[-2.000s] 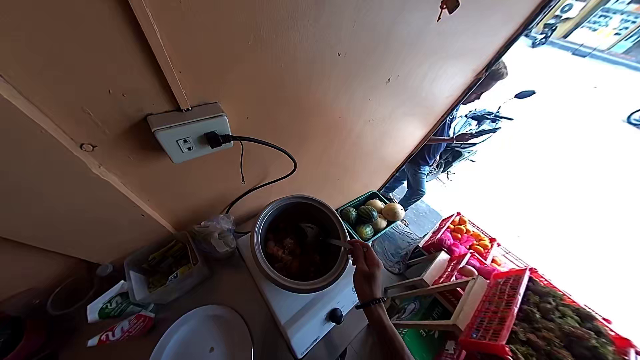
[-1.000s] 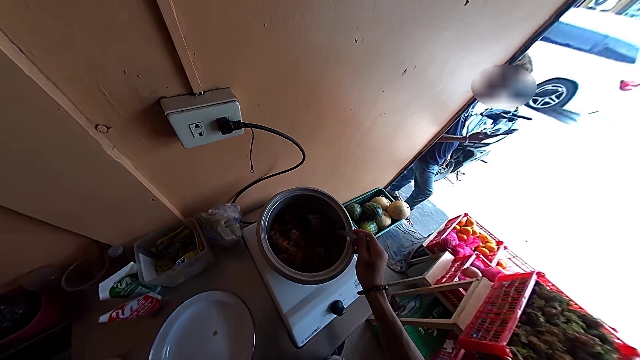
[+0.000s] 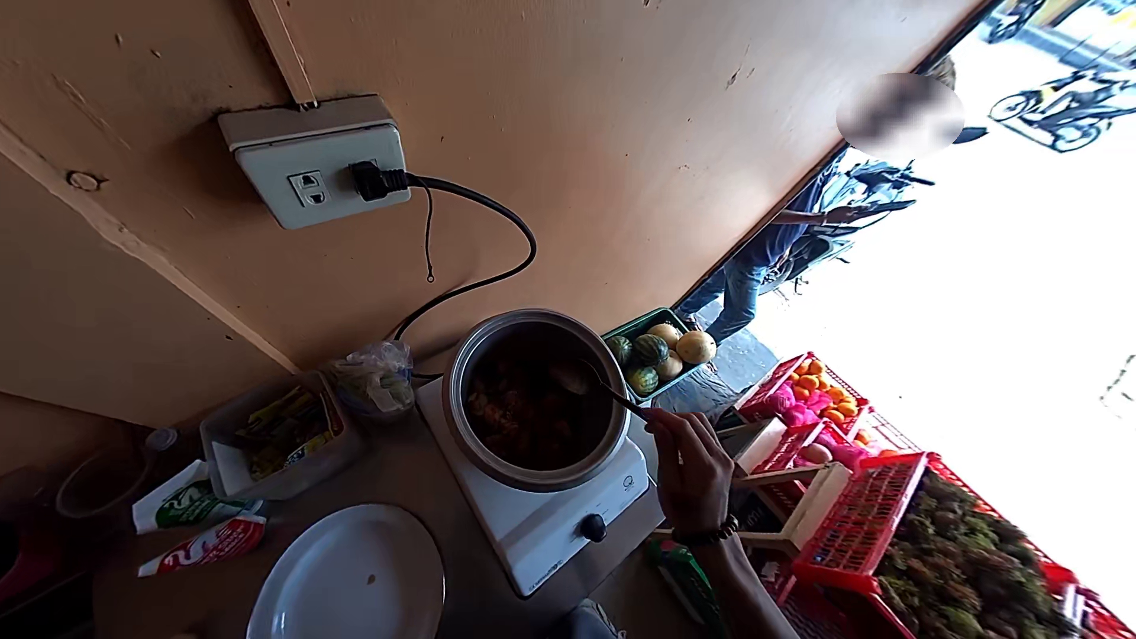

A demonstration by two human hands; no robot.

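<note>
A round metal pot (image 3: 461,390) with dark stewed food inside stands on a white electric hot plate (image 3: 532,541) with a black knob. My right hand (image 3: 692,466), a beaded bracelet at its wrist, grips the handle of a metal spoon (image 3: 577,380). The spoon's bowl lies inside the pot, over the food, at the right side. My left hand is out of the picture. A white oval plate (image 3: 351,577) lies on the table left of the hot plate. A tied plastic bag (image 3: 373,377) sits behind, beside a plastic tub (image 3: 257,484) of packets.
A black cord (image 3: 524,231) runs from the wall outlet (image 3: 319,164) down behind the pot. Two sauce pouches (image 3: 209,543) lie left of the plate. Beyond the table are a tray of melons (image 3: 652,351) and red fruit crates (image 3: 861,524). A person (image 3: 754,257) stands outside by a motorcycle.
The spoon's bowl, hard to make out a second ago, now shows at the right side of the pot. My right hand stays at the pot's right rim.
</note>
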